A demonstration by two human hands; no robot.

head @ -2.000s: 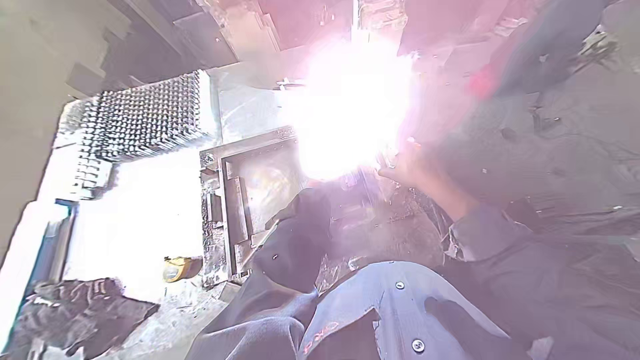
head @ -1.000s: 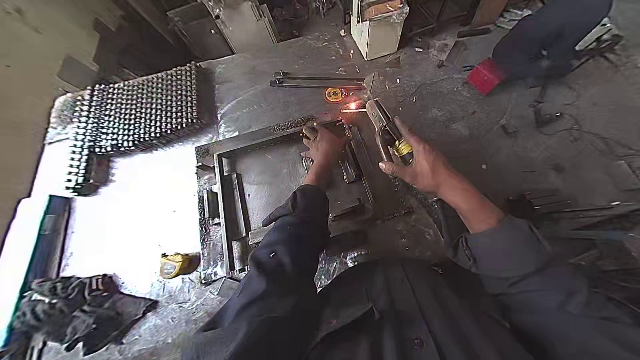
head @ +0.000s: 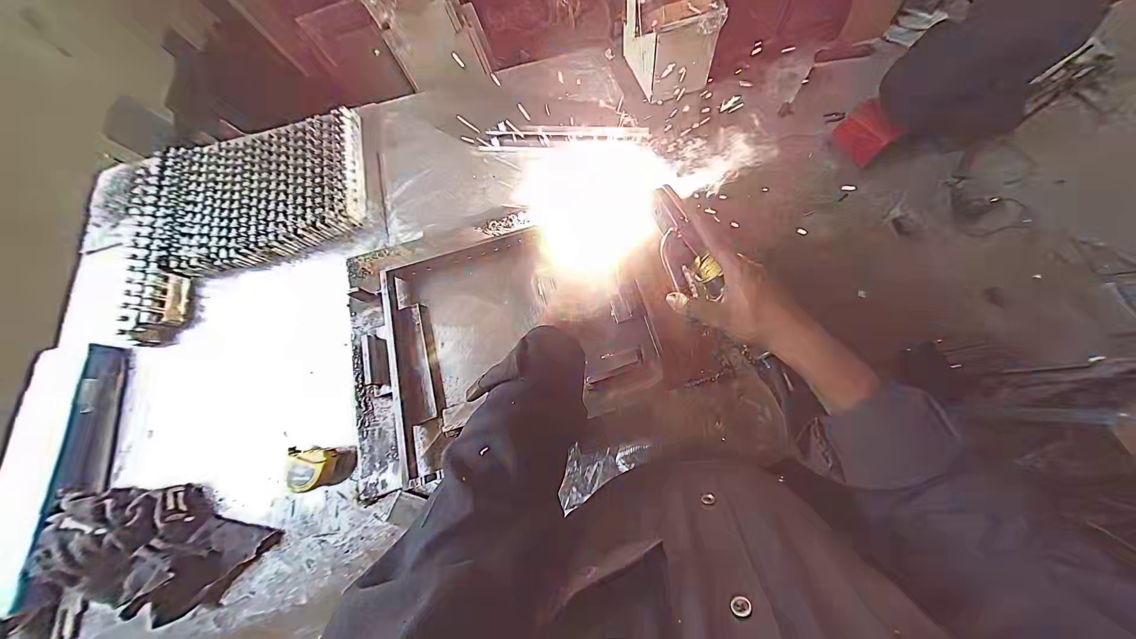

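My right hand (head: 732, 297) grips a welding electrode holder (head: 683, 231) with yellow on its handle, at the right of a glaring white welding arc (head: 595, 200). Sparks fly up and to the right from the arc. My left arm (head: 524, 399) reaches over a rectangular steel frame (head: 413, 355) that lies on a metal work table. The glare hides most of my left hand (head: 568, 297), near the frame's far side, so its fingers cannot be made out. Short steel pieces (head: 614, 364) lie inside the frame.
At the left stand many small metal parts in rows (head: 248, 191). A yellow tape measure (head: 319, 468) and a dark crumpled cloth (head: 151, 550) lie nearer. Metal rods (head: 568, 135) lie beyond the arc. A person in dark clothing (head: 976, 71) is at the upper right, beside a red object (head: 868, 133).
One second ago only a small red glow showed at the frame's far corner; now a bright arc burns there with flying sparks. The glare now covers my left hand, which was visible on the frame.
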